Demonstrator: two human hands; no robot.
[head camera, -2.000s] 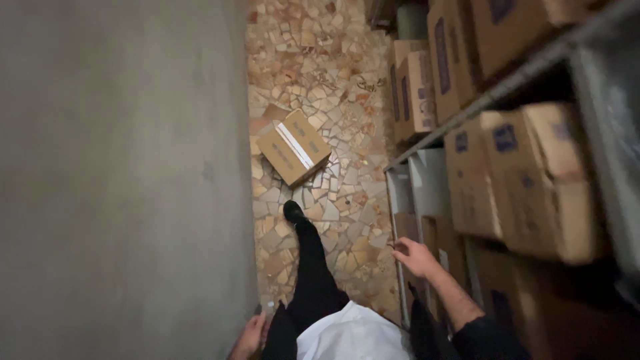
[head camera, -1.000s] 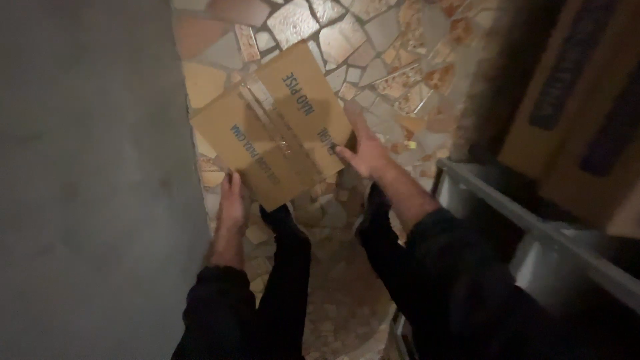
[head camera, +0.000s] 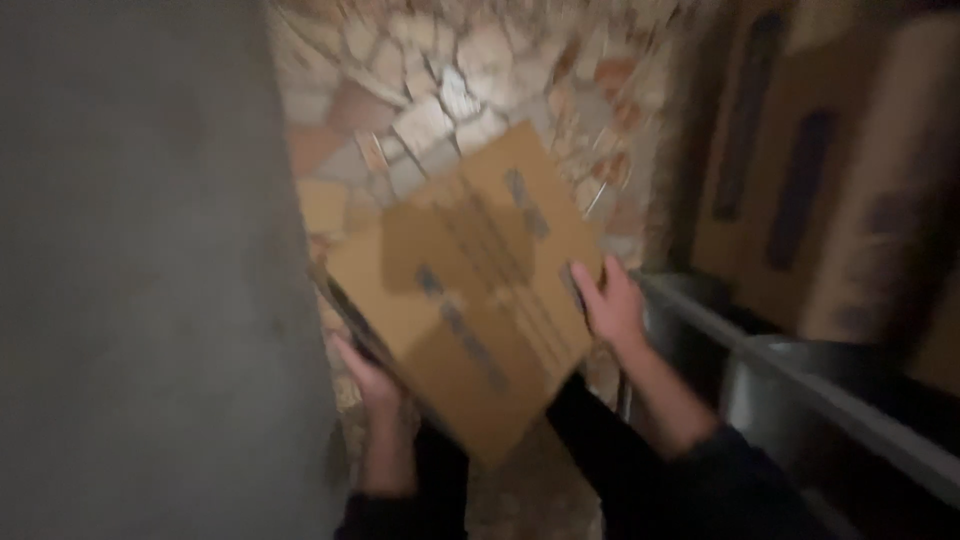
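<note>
A cardboard box (head camera: 465, 292), blurred and tilted, is held between my two hands above the stone floor. Blurred dark print and a taped seam run across its top face. My left hand (head camera: 371, 379) presses against the box's left side, its fingertips partly hidden there. At the right edge sits my right hand (head camera: 615, 304), thumb on the top face and fingers along the side. My legs in black trousers show beneath the box.
A grey wall (head camera: 142, 270) stands close on the left. Along the right runs metal shelving (head camera: 795, 382) with cardboard boxes (head camera: 795, 150) on it. Irregular stone paving (head camera: 420, 112) covers the floor ahead.
Two seconds ago the box lay on the floor ahead, apart from both hands. Now both hands hold it, and it has come up toward me.
</note>
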